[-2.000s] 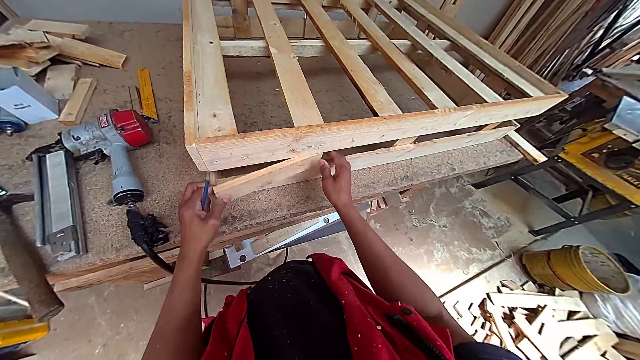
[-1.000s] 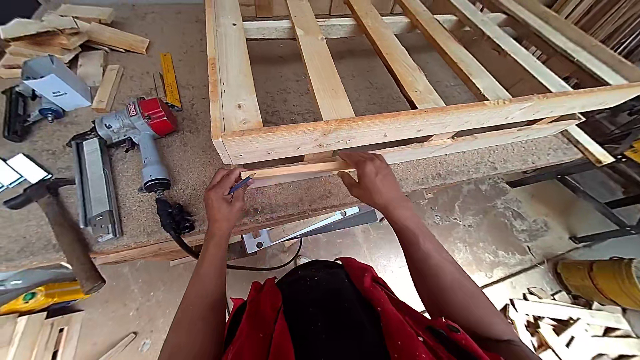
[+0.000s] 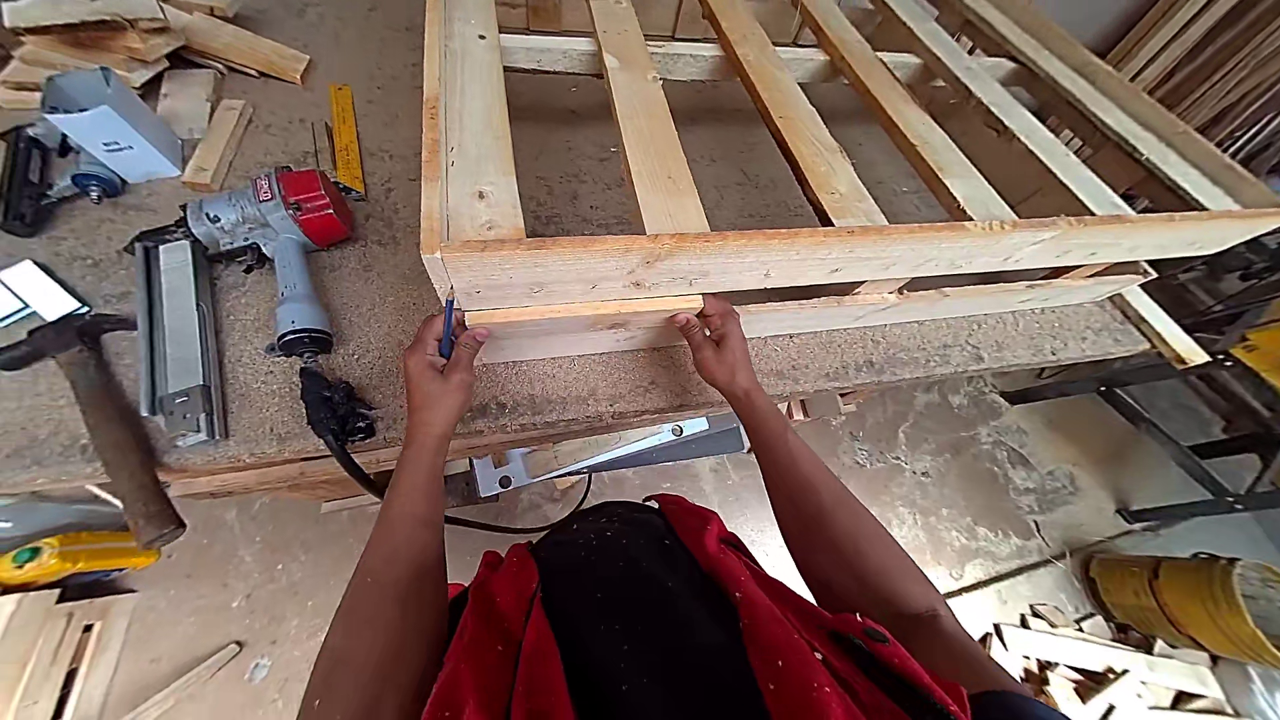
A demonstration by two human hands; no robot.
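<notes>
My left hand (image 3: 438, 372) holds a blue pencil (image 3: 447, 325), point up, and grips the left end of a short wooden board (image 3: 585, 325). The fingers of my right hand (image 3: 716, 343) close on that board's other end. The board lies along the front of a slatted wooden frame (image 3: 760, 262), just below its upper rail; the two seem to touch. Left of my hands, a pneumatic nailer (image 3: 285, 240) with a red cap rests on the workbench (image 3: 560, 400), its hose hanging over the edge.
A hammer (image 3: 115, 420) overhangs the bench's left edge. A yellow square (image 3: 345, 140), a white box (image 3: 115, 125) and wood offcuts (image 3: 215, 145) lie at the back left. A handsaw (image 3: 610, 450) sits below the front edge. A yellow bucket (image 3: 1180, 605) stands on the floor at right.
The short board, tilted against the frame two seconds ago and then held just in front of it, now lies level along the rail. Both hands have kept hold of it.
</notes>
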